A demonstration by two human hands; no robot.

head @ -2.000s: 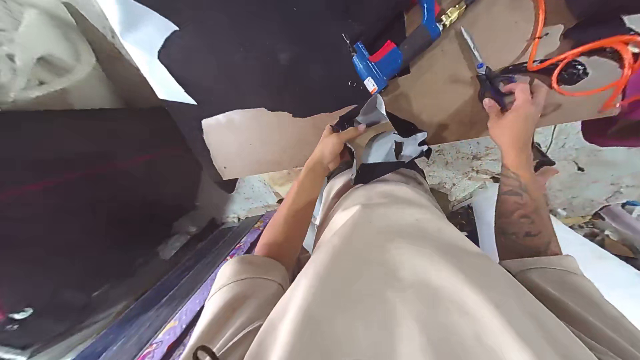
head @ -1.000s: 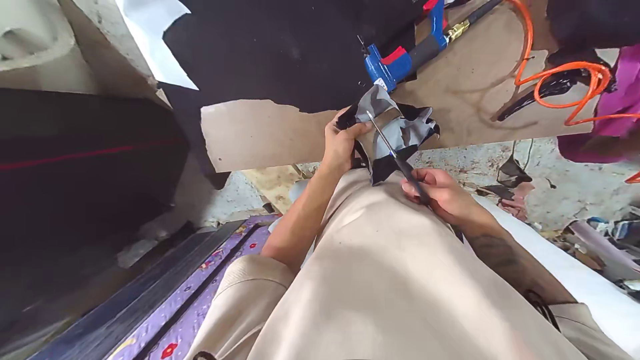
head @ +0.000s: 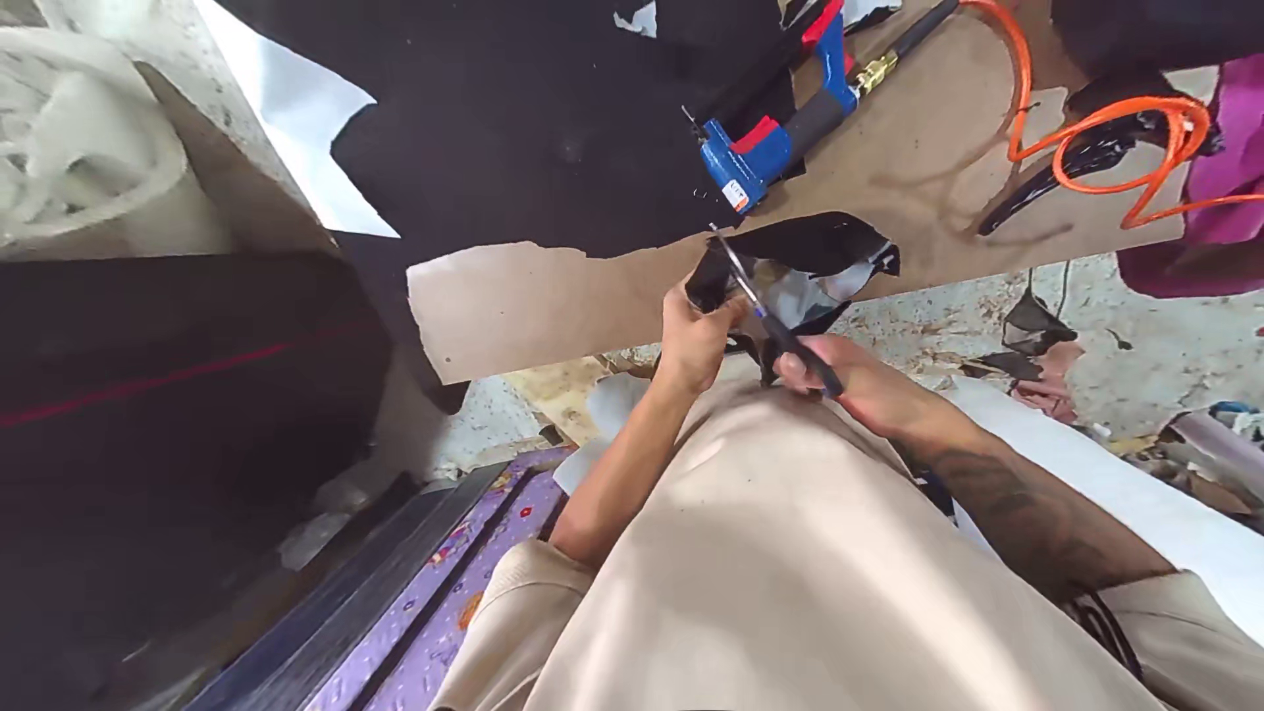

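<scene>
My left hand [head: 694, 336] grips the left end of a crumpled piece of black sheet material with a grey-white underside [head: 805, 296], at the near edge of the work surface. In my right hand [head: 825, 370] is a pair of scissors [head: 755, 301] with dark handles, the blades pointing up and left across the piece, close to my left fingers. Whether the blades are apart cannot be told. Just beyond the piece lies a blue and red pneumatic staple gun [head: 755, 158], joined by a brass fitting [head: 876, 73] to an air hose.
An orange coiled hose [head: 1116, 109] runs over brown board [head: 928, 158] at the right. A large black sheet [head: 523, 128] covers the board's left part. Purple cloth [head: 1229, 148] hangs at the far right. Purple patterned panels [head: 494, 583] stand at lower left; scraps [head: 1185, 464] lie on the floor.
My right hand has brought the scissors from the board at the right to the black piece. Since one second ago, the piece has been spread wider across the board's edge.
</scene>
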